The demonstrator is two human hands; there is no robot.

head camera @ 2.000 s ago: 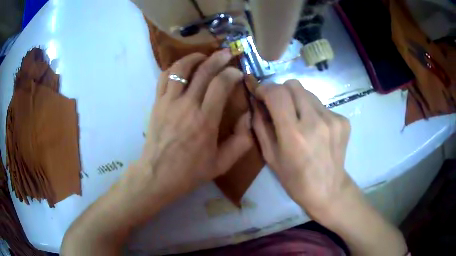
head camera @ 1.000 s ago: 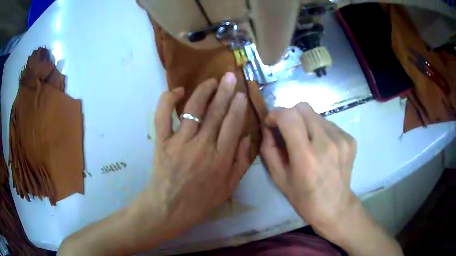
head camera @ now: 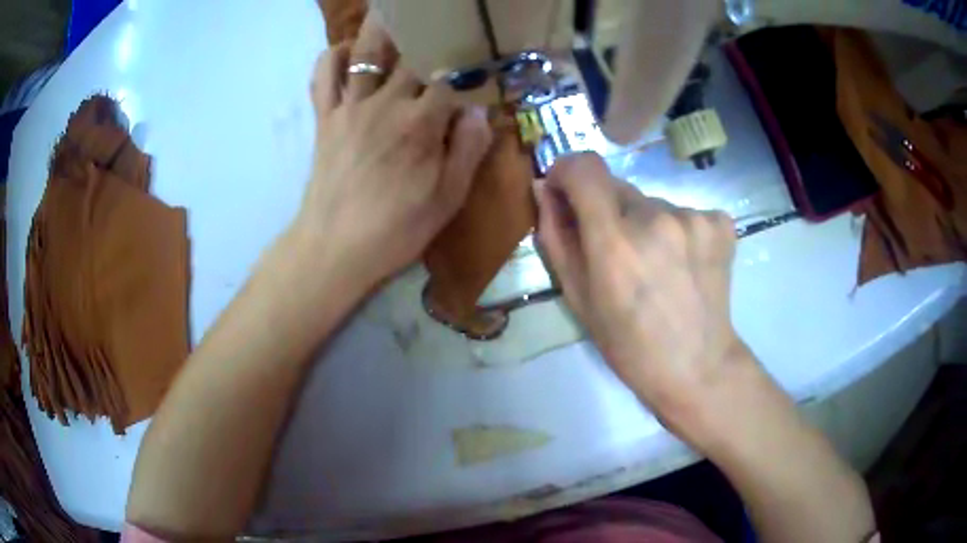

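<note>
A brown leather panel (head camera: 490, 217) lies on the machine bed, its near end curled up. My left hand (head camera: 387, 159), with a ring, rests over the panel's left side, its fingers left of the presser foot; its hold is unclear. My right hand (head camera: 626, 249) pinches the panel's right edge just in front of the presser foot. A yellow edge guide (head camera: 528, 126) sits beside the bright needle plate (head camera: 570, 125). The sewing machine head (head camera: 663, 64) hangs above and hides part of the needle area.
A fanned stack of cut panels (head camera: 117, 297) lies at left. A ridged knob (head camera: 697, 135), a dark pouch (head camera: 811, 127) and brown leather pieces (head camera: 875, 228) with snips (head camera: 910, 159) are at right. A beige patch (head camera: 498, 441) is on the near tabletop.
My left hand has moved forward and left. The panel has fed away from me, its near end now curled and uncovered. My right hand has moved up toward the presser foot.
</note>
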